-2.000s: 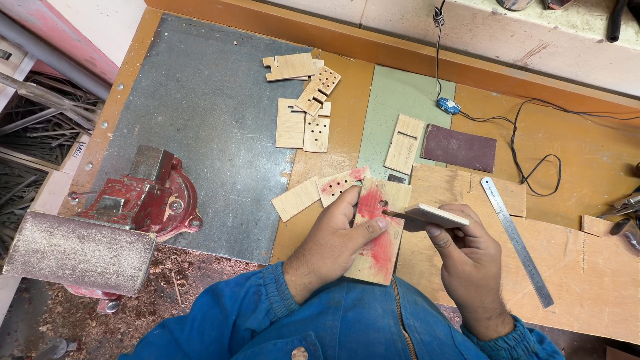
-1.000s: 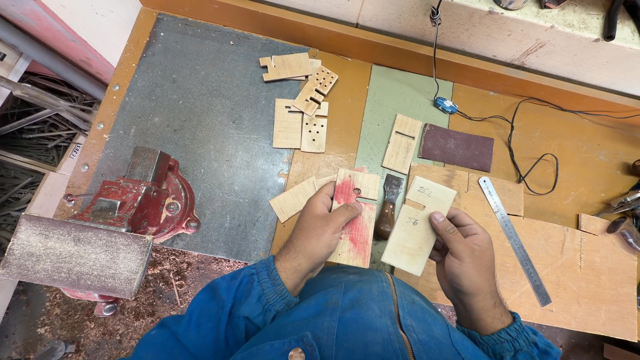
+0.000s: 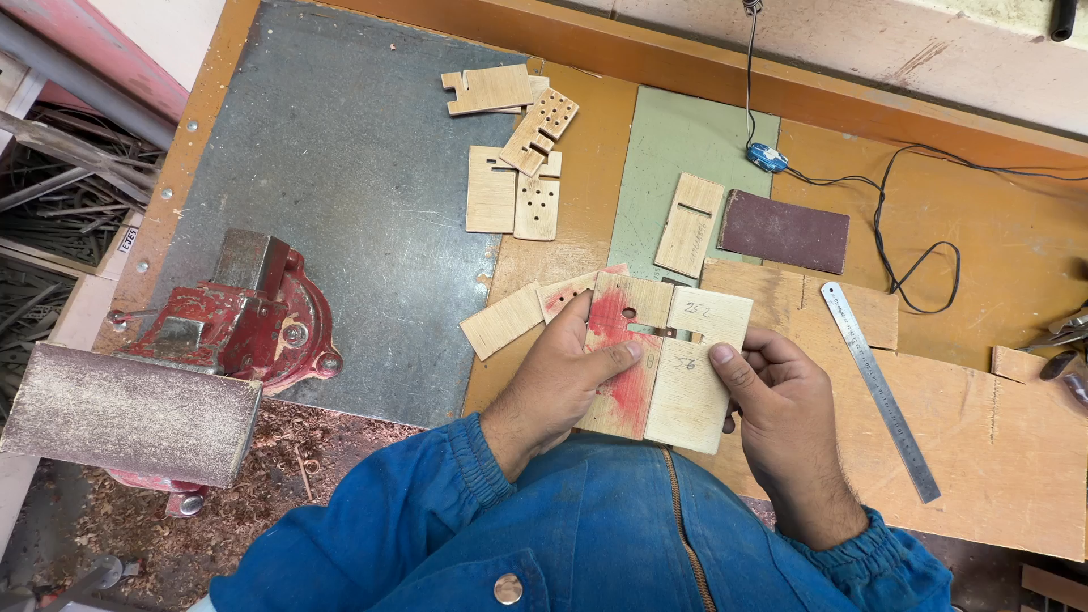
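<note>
My left hand (image 3: 565, 378) holds a red-stained plywood piece (image 3: 625, 399) with a round hole and a slot, its thumb on the face. In my right hand (image 3: 778, 408) is a paler plywood piece (image 3: 693, 387) with pencil marks and a small slot. The two pieces are side by side, their long edges touching or slightly overlapping, with the slots facing each other. Behind my left hand lie a plain plywood piece (image 3: 501, 321) and a partly hidden, red-stained piece with holes (image 3: 563, 293). A slotted plywood piece (image 3: 687, 223) lies beyond them, beside a sheet of dark sandpaper (image 3: 784, 231).
A red bench vise (image 3: 255, 319) and an abrasive-covered block (image 3: 132, 412) are at left. Several slotted and drilled wood pieces (image 3: 490, 191) lie on the metal sheet's edge. A steel ruler (image 3: 880, 391) rests on a plywood board (image 3: 1003, 459) at right; a black cord (image 3: 884, 191) runs behind.
The paler piece has moved left against the red-stained one, closing the gap between them. Two seconds ago it was tilted nearly edge-on. The dark-handled tool seen between them a second ago is now mostly hidden.
</note>
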